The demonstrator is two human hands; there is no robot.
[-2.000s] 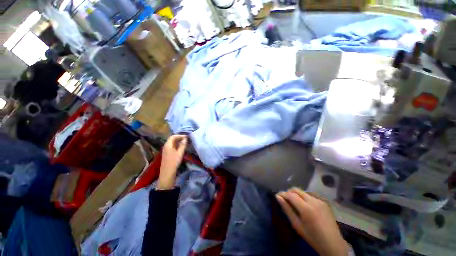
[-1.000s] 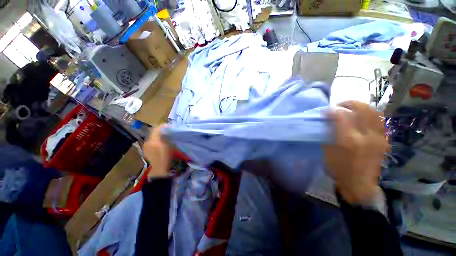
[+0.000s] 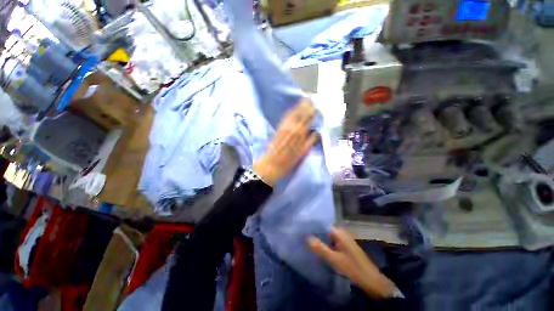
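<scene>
A light blue garment (image 3: 297, 203) hangs from the table edge towards my lap, and a narrow part of it rises past my left hand to the top of the picture. My left hand (image 3: 287, 146) is on its upper part, left of the needle area, and appears to grip it; the fingertips are blurred. My right hand (image 3: 347, 260) lies against its lower part, thumb and fingers apart. The overlock machine (image 3: 372, 70), with a red-orange badge, stands to the right.
More light blue garments (image 3: 188, 130) are heaped at left on the table. A white strip (image 3: 419, 193) lies across the machine front. The control panel (image 3: 419, 18) is above. A tape roll (image 3: 542, 193) is at far right. Red crates (image 3: 61, 243) and cardboard (image 3: 112, 267) are lower left.
The view has turned right. The cloth stretched between both hands is now upright and hanging. My left hand has moved across towards the machine; my right hand has dropped lower.
</scene>
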